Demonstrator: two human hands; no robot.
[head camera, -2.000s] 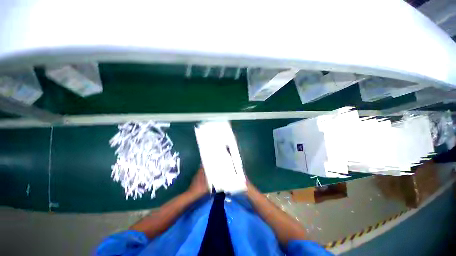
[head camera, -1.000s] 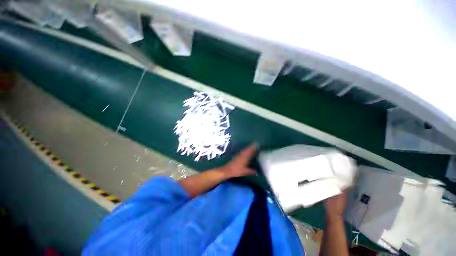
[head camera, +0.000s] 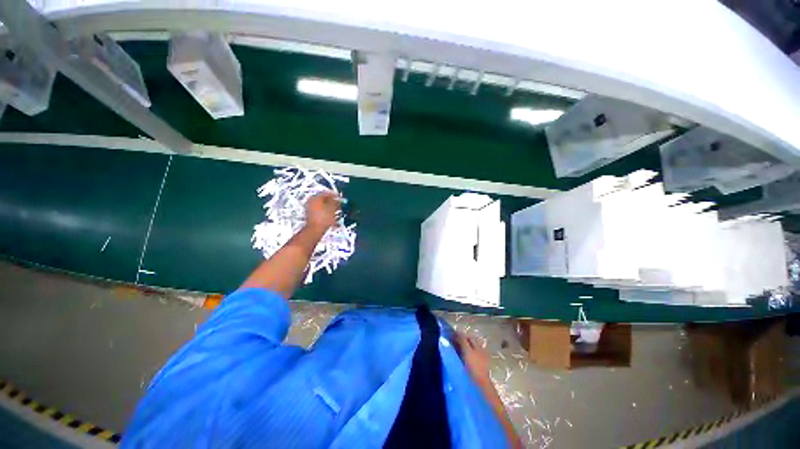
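A pile of loose white strips (head camera: 285, 215) lies on the green bench, left of centre. My left hand (head camera: 325, 211) is on the right part of the pile; its fingertips are too small to tell if a strip is held. A white carton (head camera: 460, 250) stands on the bench right of the pile, with a dark slot in its near panel, touched by neither hand. My right hand (head camera: 474, 355) is low, beside my blue smock below the bench edge; its fingers are partly hidden and unclear.
A dense row of white cartons (head camera: 575, 237) stands to the right of the single carton. Line cartons (head camera: 375, 92) stand on the far belt under the white shelf (head camera: 421, 26). An open brown carton (head camera: 549, 343) is below the bench. Scraps lie on the floor.
The carton has left my hands and now stands on the bench. My left hand has moved onto the strip pile. My right hand has dropped beside my smock. The view has turned.
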